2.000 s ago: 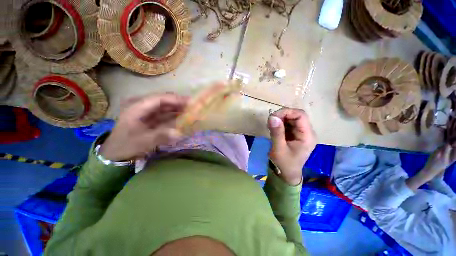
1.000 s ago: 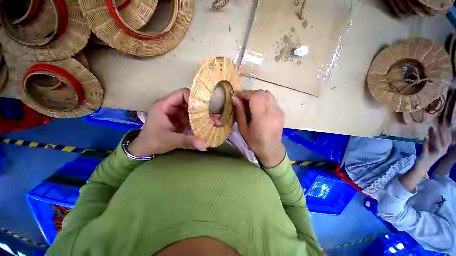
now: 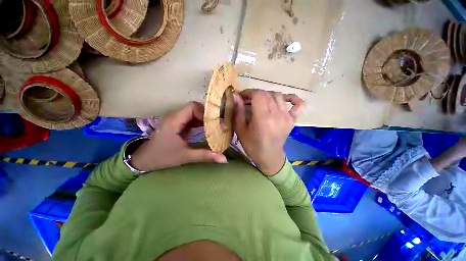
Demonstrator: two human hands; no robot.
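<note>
A tan woven ring [image 3: 215, 109] is held nearly edge-on in front of my body, at the bench's front edge. My left hand [image 3: 179, 137] grips its left and lower rim, with the thumb below. My right hand [image 3: 265, 122] is at the ring's centre hole, fingers against its inner edge. Whether the right fingers hold a cord piece cannot be told. A thin dark stick [image 3: 276, 82] lies on the work board [image 3: 311, 30]. A small white piece [image 3: 293, 47] sits on the board beside brown specks.
Rings with red collars [image 3: 59, 97] are piled at left. Other rings [image 3: 380, 63] with brown cord lie at right. Another worker's sleeve [image 3: 429, 199] shows at lower right. Blue crates [image 3: 332, 189] stand below the bench. A cord end [image 3: 209, 5] lies at the back.
The ring came into clear view between both hands, then turned more edge-on. My right hand moved in from the right to the ring's hole. The view shifted slightly.
</note>
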